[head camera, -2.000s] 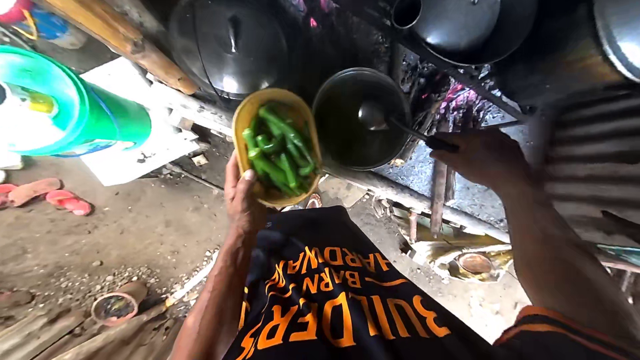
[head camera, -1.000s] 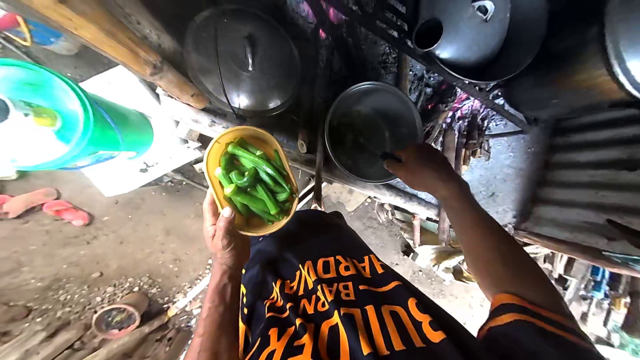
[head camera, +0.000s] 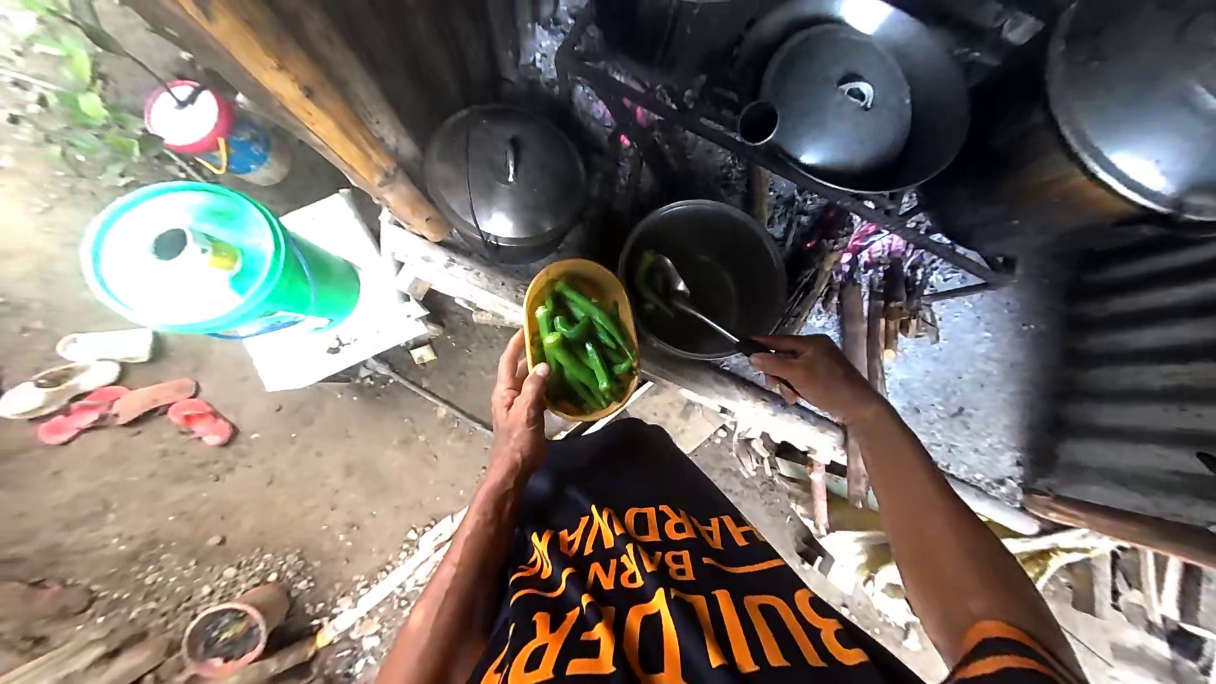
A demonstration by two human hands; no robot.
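My left hand [head camera: 521,404] grips the near left side of an oval yellow plastic container [head camera: 534,313] full of long green peppers [head camera: 587,347]. Just right of it, an uncovered dark metal pot [head camera: 736,256] holds liquid. In my right hand [head camera: 812,372] is the black handle of a metal ladle [head camera: 708,321]; its bowl is inside the pot at the left, beside some green pieces [head camera: 651,280] that look like peppers. The container is close to the pot's left rim; whether they touch I cannot tell.
A lidded black pot [head camera: 508,176] stands left of the uncovered one. Glowing embers [head camera: 869,242] lie under a metal grate, below a wok with a lidded pan [head camera: 836,95]. Wooden logs [head camera: 741,399] edge the hearth. A green water container [head camera: 313,285] and slippers [head camera: 157,399] are at left.
The ladle bowl has moved to the pot's left side, where green pieces now show. My left hand has brought the yellow container nearer the pot than one second ago.
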